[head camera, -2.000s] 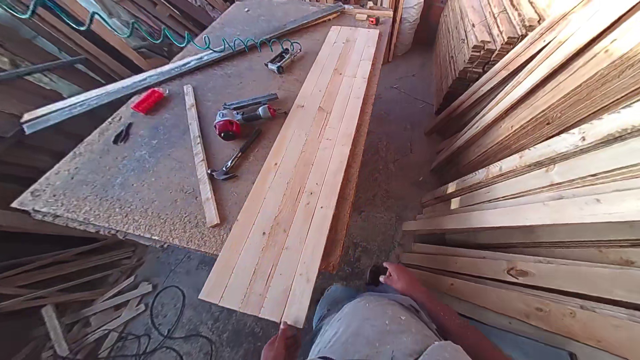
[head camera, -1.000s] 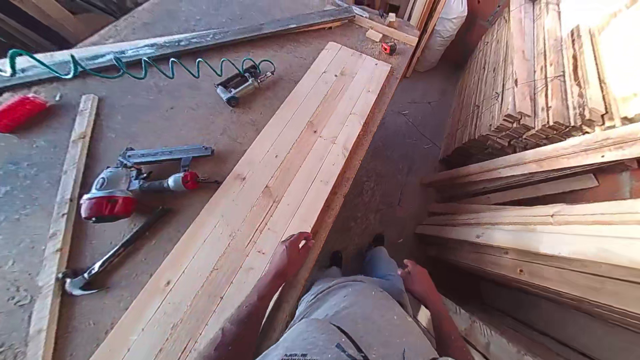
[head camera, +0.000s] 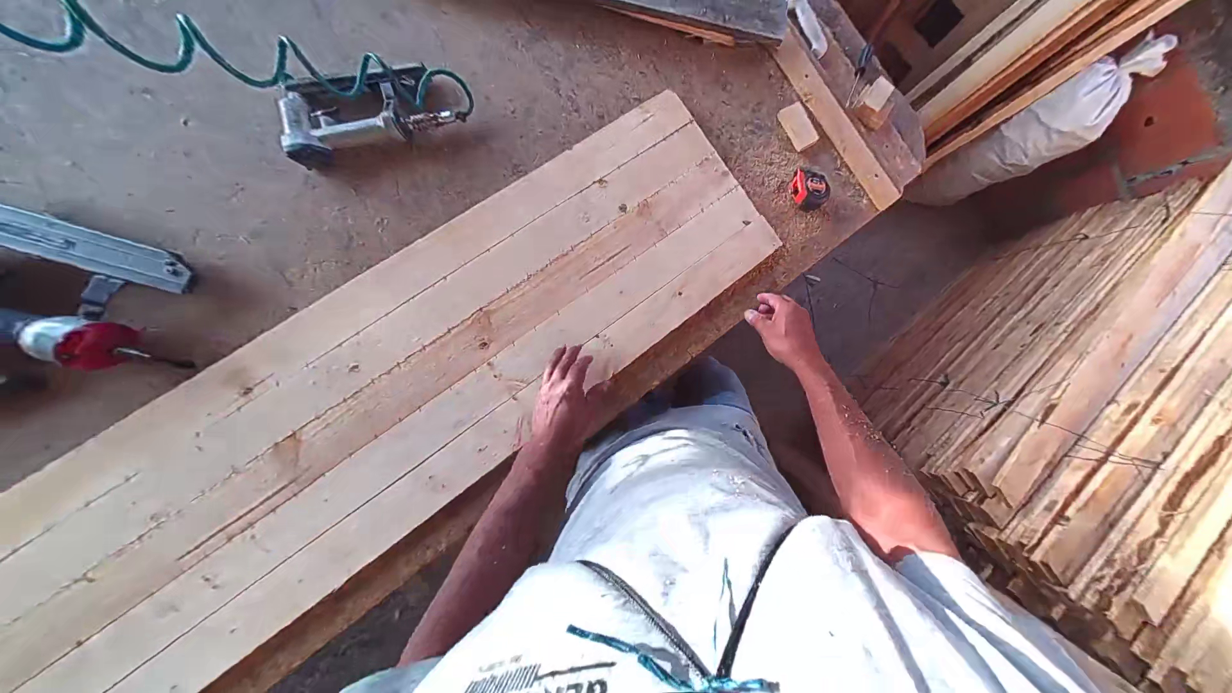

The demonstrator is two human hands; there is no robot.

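A long panel of several pale wooden boards (head camera: 433, 356) lies side by side along the near edge of the worktable (head camera: 539, 67). My left hand (head camera: 563, 395) rests on the panel's near boards, fingers apart, holding nothing. My right hand (head camera: 782, 327) hovers just off the table's edge near the panel's far end, its fingers curled; whether it holds something small cannot be told. A red and black tape measure (head camera: 809, 189) sits beyond the panel's end, near a small wood block (head camera: 798, 127).
A silver air nailer (head camera: 346, 125) with a green coiled hose (head camera: 231, 72) lies behind the panel. A red and silver nail gun (head camera: 82, 344) is at the left. Stacked planks (head camera: 1078, 385) stand on the right, a white sack (head camera: 1049, 125) at the back right.
I have moved along the panel toward its far end, and the view has come closer. My left hand, at the near end's edge two seconds ago, now lies on the boards; my right hand is nearer the table.
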